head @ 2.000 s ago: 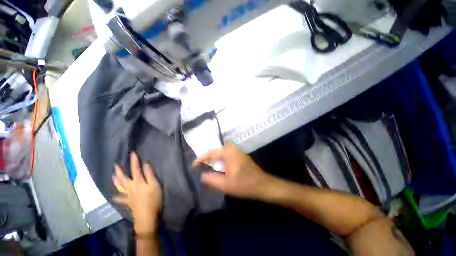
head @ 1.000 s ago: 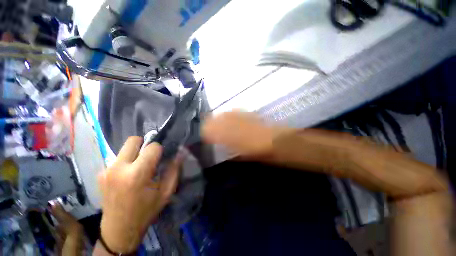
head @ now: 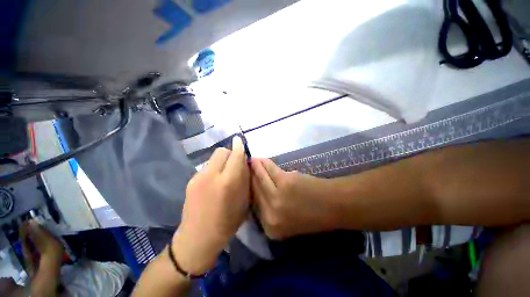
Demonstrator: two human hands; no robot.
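The dark grey garment panel [head: 142, 171] lies under and left of the machine head and hangs over the table's front edge. My left hand [head: 215, 194] pinches the cloth's edge just in front of the needle area. My right hand [head: 290, 197] grips the same edge right beside it, fingertips almost touching my left. A narrow dark strip of cloth edge shows between the hands. The white sewing machine head [head: 116, 46] fills the upper left; its needle is hard to make out.
Pale curved cut pieces [head: 380, 64] lie stacked right of the needle. Black-handled scissors [head: 473, 35] lie at the upper right. A measuring tape [head: 372, 148] runs along the front edge. Striped cloth [head: 395, 243] hangs below. Another person's hand [head: 43, 249] shows at lower left.
The view has moved closer to the machine. My right hand has come in beside my left, and both now hold the cloth edge, which was raised and folded near the needle before.
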